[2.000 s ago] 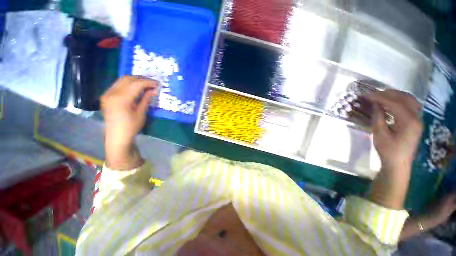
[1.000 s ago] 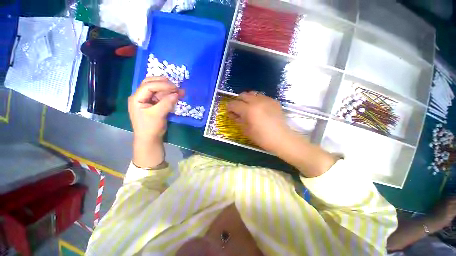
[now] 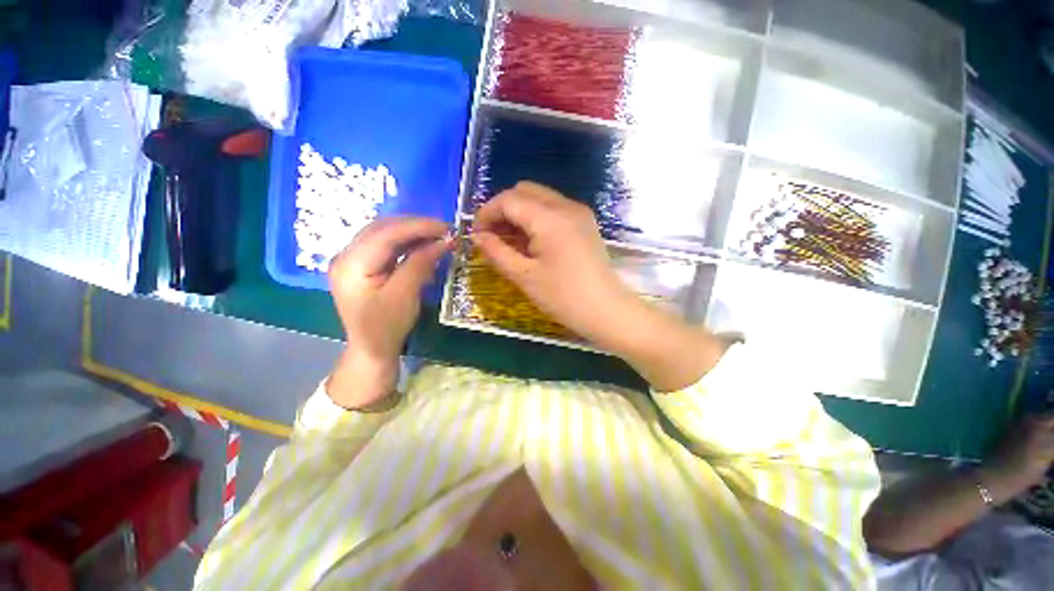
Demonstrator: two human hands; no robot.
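Note:
My left hand (image 3: 387, 283) has thumb and forefinger pinched at the right edge of the blue tray (image 3: 381, 81); a tiny white piece, likely a connector housing, shows at the fingertips. My right hand (image 3: 549, 248) meets it fingertip to fingertip above the left wall of the divided parts tray (image 3: 448, 314). What the right fingers pinch is too small to tell. Yellow wires (image 3: 497, 298) lie partly under the right hand. Loose white connector housings (image 3: 335, 206) lie in the blue tray. Wired housings (image 3: 821, 231) lie in the right column's middle compartment.
Black wires (image 3: 549, 167) and red wires (image 3: 564, 64) fill the compartments beyond. A black tool with an orange-red part (image 3: 202, 208) and papers under plastic (image 3: 81, 185) lie left. Plastic bags (image 3: 237, 58) are upper left. Another person's arm (image 3: 954, 508) is lower right; more assemblies (image 3: 1003, 306) lie far right.
My right hand has moved from the wired housings to the yellow wires, then up to my left fingertips. My left hand has moved right, off the loose housings, to the blue tray's edge.

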